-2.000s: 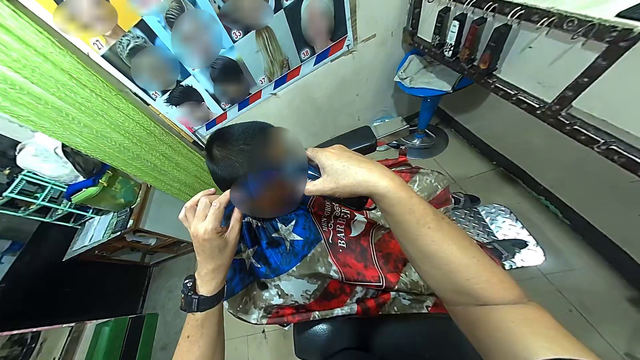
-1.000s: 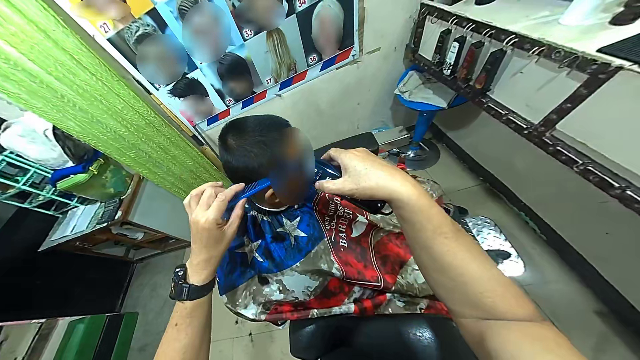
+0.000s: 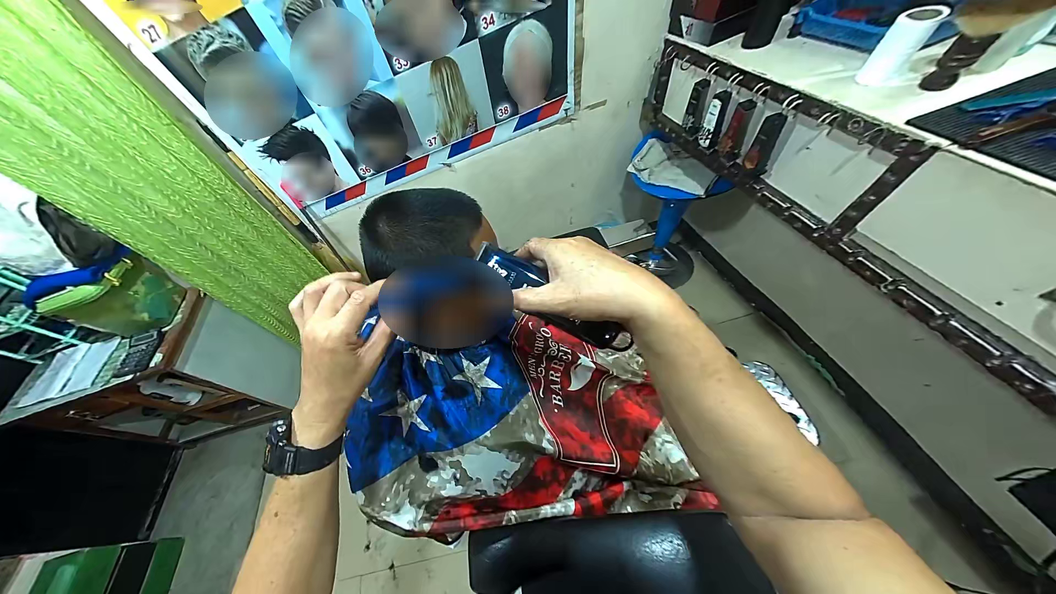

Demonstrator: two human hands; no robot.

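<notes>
A seated person with short dark hair wears a barber's cape patterned in blue, red and camouflage, with stars. My left hand, with a black watch at its wrist, is at the near left side of the person's head and neck, its fingers bent and pinched by a blue strip. Whether that strip is a comb or the cape's collar I cannot tell; blurring covers it. My right hand grips a dark blue hair clipper beside the head on the right. The clipper's blade end is partly hidden.
A black padded chair part is closest below. Clipper-like tools hang from a rail under the white shelf at right. Beyond stands a blue stool. A green curtain and a hairstyle poster line the left and back.
The seated person's head has tipped between the earlier frames and now. Both hands stay beside it, and the clipper in my right hand shows more plainly.
</notes>
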